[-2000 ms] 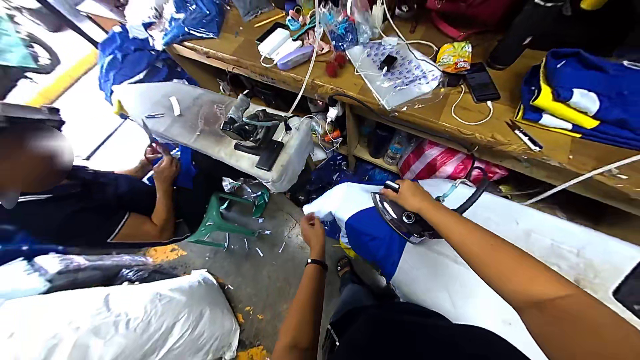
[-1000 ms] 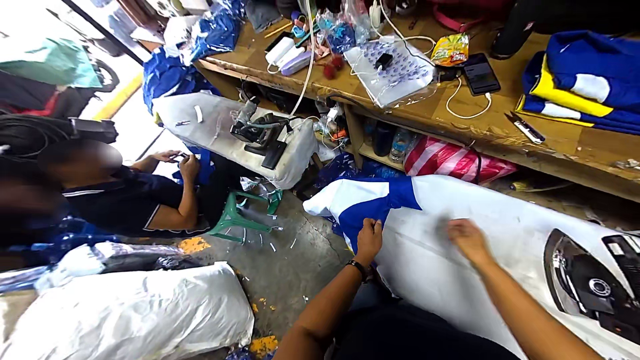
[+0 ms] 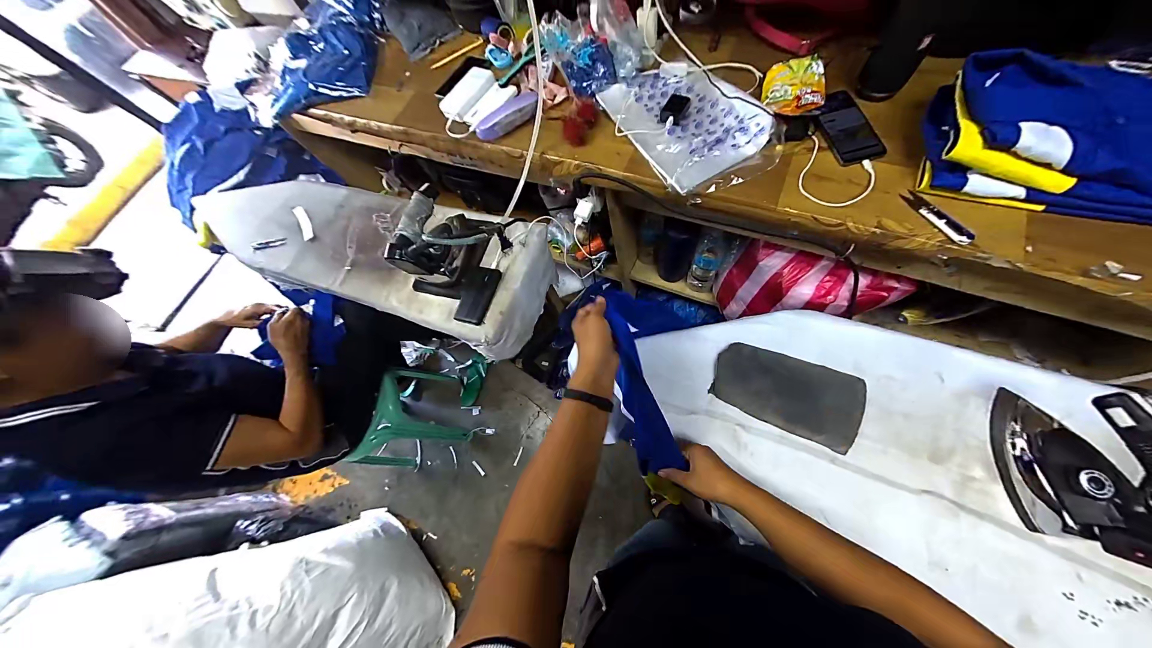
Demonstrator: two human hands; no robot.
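Note:
A blue and white garment (image 3: 641, 387) hangs at the narrow end of a white padded ironing board (image 3: 909, 486). My left hand (image 3: 594, 335) grips its upper part beyond the board's tip, and my right hand (image 3: 705, 472) pinches its lower edge beside the near side. A dark grey rectangular patch (image 3: 792, 396) lies bare on the board's cover. At the board's far right rests a black clothes iron (image 3: 1075, 477), apart from both hands. The fold of cloth between my hands hides part of the board's tip.
A co-worker (image 3: 180, 396) sits at left holding blue cloth. Another padded board (image 3: 333, 234) bears an iron (image 3: 441, 252). Along the wooden table (image 3: 999, 216) lie a phone (image 3: 849, 129), a cutter knife (image 3: 940, 219) and folded blue garments (image 3: 1053, 135). A green stool (image 3: 409, 418) and white sack (image 3: 270, 585) stand left.
My right hand let go of the iron, which stands at the board's right. The garment, earlier spread over the board's tip, is now bunched between my hands, and the grey patch shows.

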